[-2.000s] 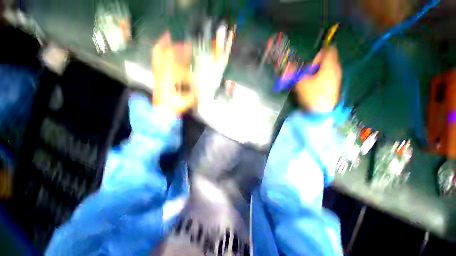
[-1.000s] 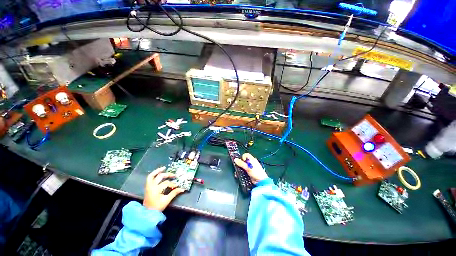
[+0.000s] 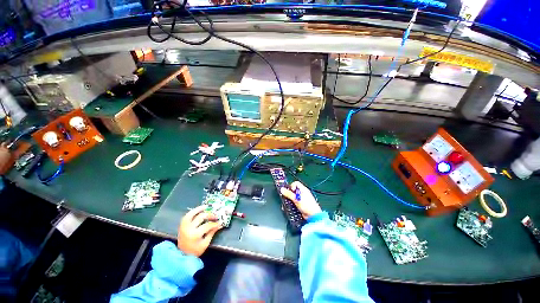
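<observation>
A green-white circuit board (image 3: 222, 204) lies on the clear mat, with black leads at its far edge. My left hand (image 3: 198, 229) holds the board's near left side, fingers bent over it. My right hand (image 3: 302, 201) is on a long black remote control (image 3: 289, 208) on the bench, with the blue pen-like tool (image 3: 297, 190) between its fingers. The palm hides part of the remote.
An oscilloscope (image 3: 272, 109) stands at the back middle. An orange test box (image 3: 441, 171) is at the right, with a blue cable (image 3: 379, 187) running from it. Several circuit boards (image 3: 402, 239) lie along the front right. White connector pieces (image 3: 207, 158) and a pale ring (image 3: 128, 159) lie left.
Since one second ago, the view has shifted slightly; both hands remain on the board and remote. Two seconds ago, in a blurred view, both hands were raised apart, the blue tool in the right.
</observation>
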